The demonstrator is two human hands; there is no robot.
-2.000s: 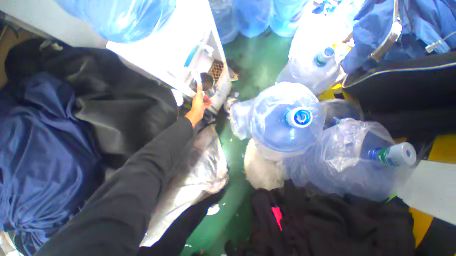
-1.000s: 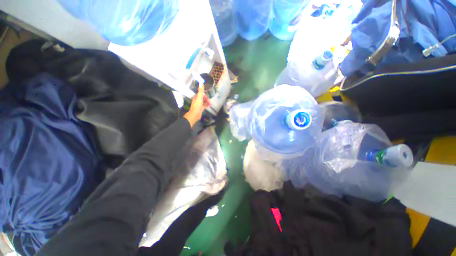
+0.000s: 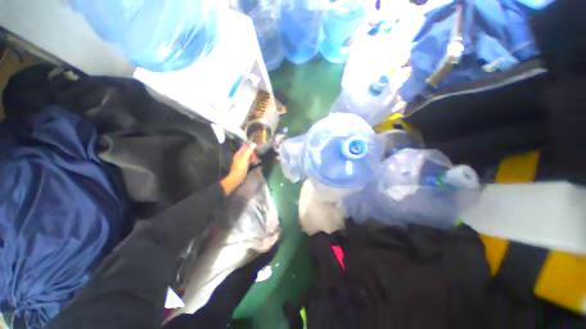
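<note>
A round steel mug (image 3: 259, 133) with a dark centre is at the front corner of a white water dispenser (image 3: 193, 90), beside its brown grille. My left hand (image 3: 240, 167), bare in a black sleeve, reaches in from the lower left. Its fingertips are at the mug's near side and seem to hold it there; the exact grip is small and blurred. The blue-and-white tap (image 3: 238, 85) is just above the grille. A big blue jug (image 3: 154, 32) stands on the dispenser. My right hand is not in view.
Large clear capped jugs (image 3: 340, 154) stand on the green floor (image 3: 299, 87). Black and navy cloth heaps (image 3: 51, 205) lie left. A shiny clear bag (image 3: 238, 238) is below my forearm. Black cloth (image 3: 398, 276) is lower right, near yellow-black tape (image 3: 559, 283).
The view has shifted. My left hand and the mug are lower, and the mug's opening shows more clearly. A small white piece now shows near my forearm.
</note>
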